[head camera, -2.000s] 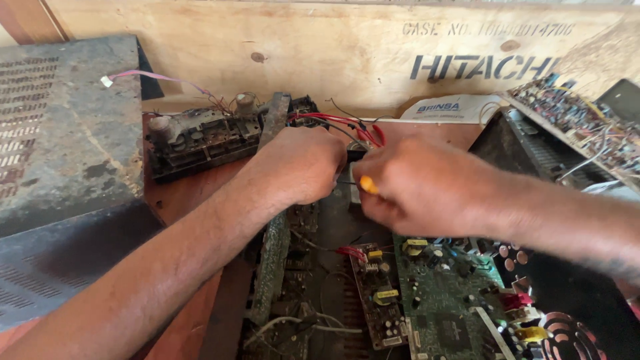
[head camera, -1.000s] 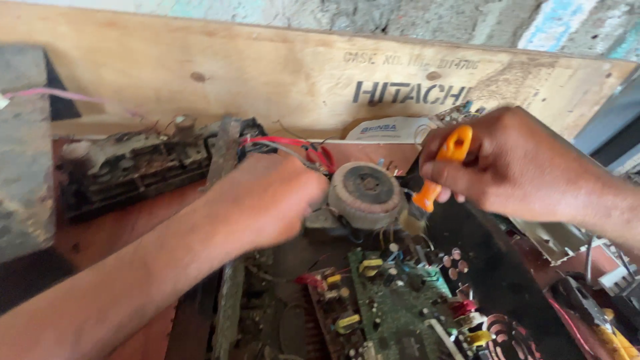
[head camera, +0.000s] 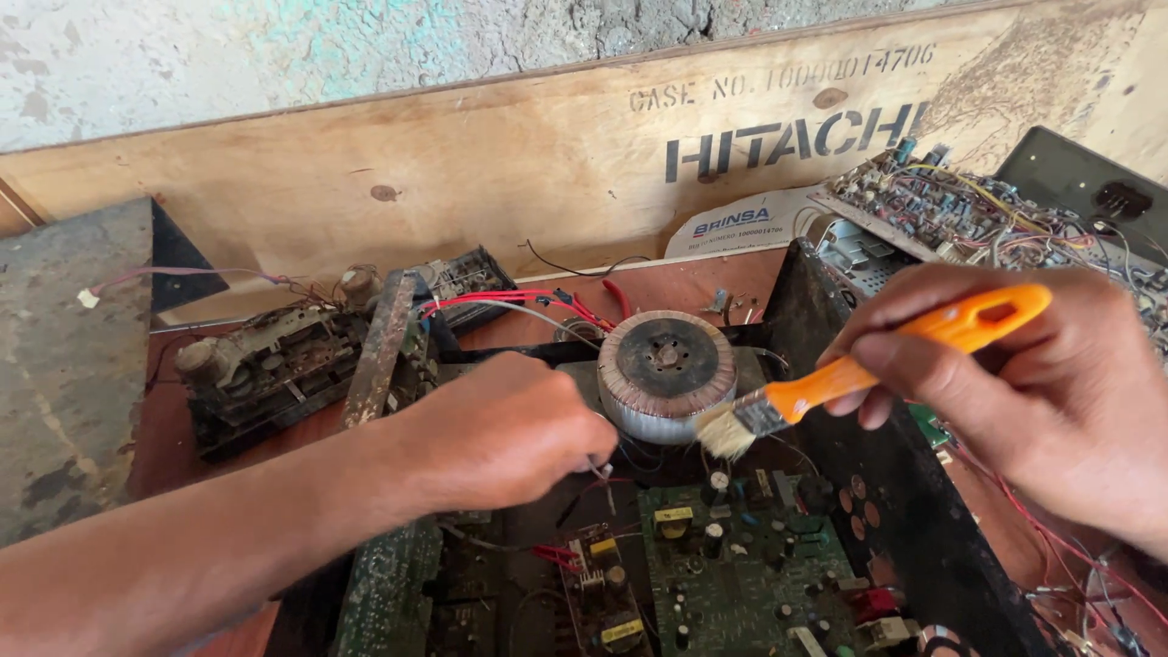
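My right hand (head camera: 985, 383) grips a paintbrush with an orange plastic handle (head camera: 912, 342). Its pale bristles (head camera: 727, 434) are at the lower right side of a toroidal transformer (head camera: 668, 374), which sits at the back of an open black metal chassis (head camera: 949, 511). Left of the transformer, my left hand (head camera: 520, 433) is closed around thin wires (head camera: 602, 473), whose ends show below the fingers. A large green circuit board (head camera: 748, 566) and a smaller board with yellow-topped parts (head camera: 607, 593) lie in the chassis below the hands.
At left are a dusty metal cover (head camera: 73, 365) and cassette deck mechanisms (head camera: 283, 365). Red wires (head camera: 511, 297) run behind the transformer. A wired circuit board (head camera: 967, 205) lies at back right. A wooden panel (head camera: 511, 182) stands behind the reddish-brown table (head camera: 757, 278).
The brush, mostly hidden by my right hand two seconds ago, now shows fully beside the transformer. My right hand has moved away from my left, uncovering the transformer.
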